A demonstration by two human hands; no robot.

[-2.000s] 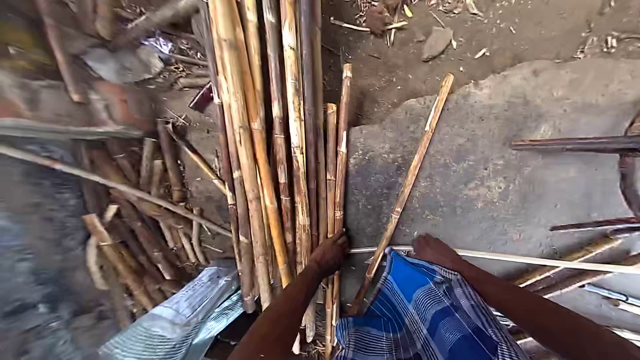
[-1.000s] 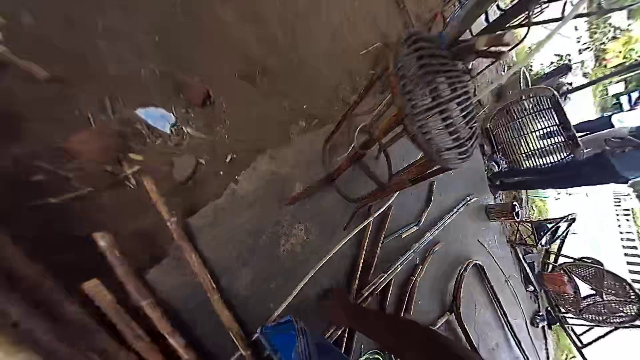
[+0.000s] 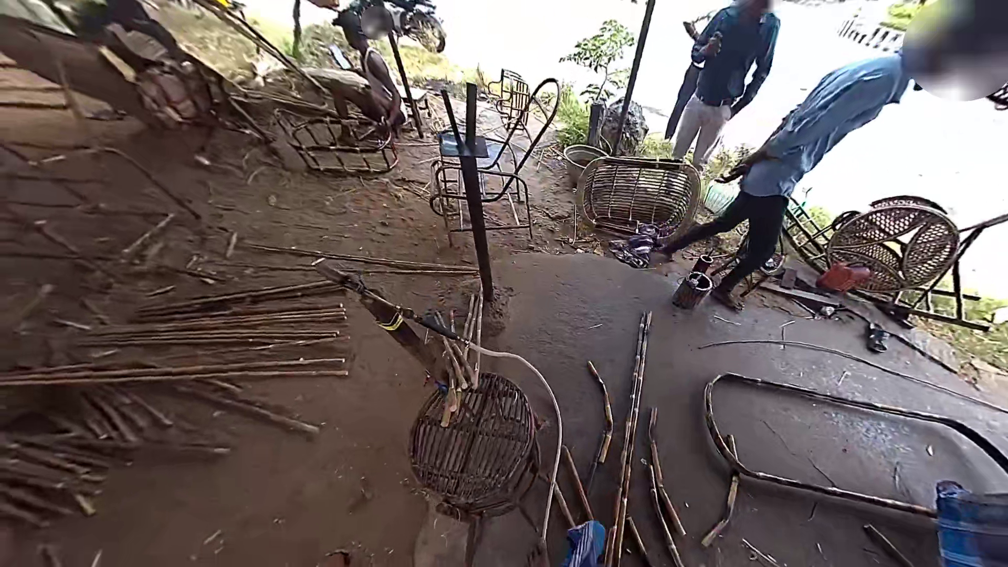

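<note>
Neither my left hand nor my right hand can be made out. Blue checked cloth (image 3: 584,543) shows at the bottom edge, beside long jointed cane poles (image 3: 632,425) on the concrete. A round stool of dark cane strips (image 3: 475,441) stands left of them, with short cane pieces (image 3: 459,354) on and above its top. Over the stool slants a dark pole-like tool (image 3: 405,339) with a yellow band. From near it a pale hose or cord (image 3: 551,409) curves down to a small brown shape at the bottom edge, too unclear to name. A bent cane frame (image 3: 819,484) lies at right.
Cane poles (image 3: 236,323) lie in rows on the soil at left. A dark post (image 3: 475,213) rises behind the stool, near a metal chair frame (image 3: 516,181). One person (image 3: 819,134) bends near a tin can (image 3: 693,290); another person (image 3: 720,71) stands behind, and one sits farther left.
The view has swung up and away from the cane bundle. Two seconds ago my left hand was at that bundle and my right hand by the blue cloth; neither shows plainly now.
</note>
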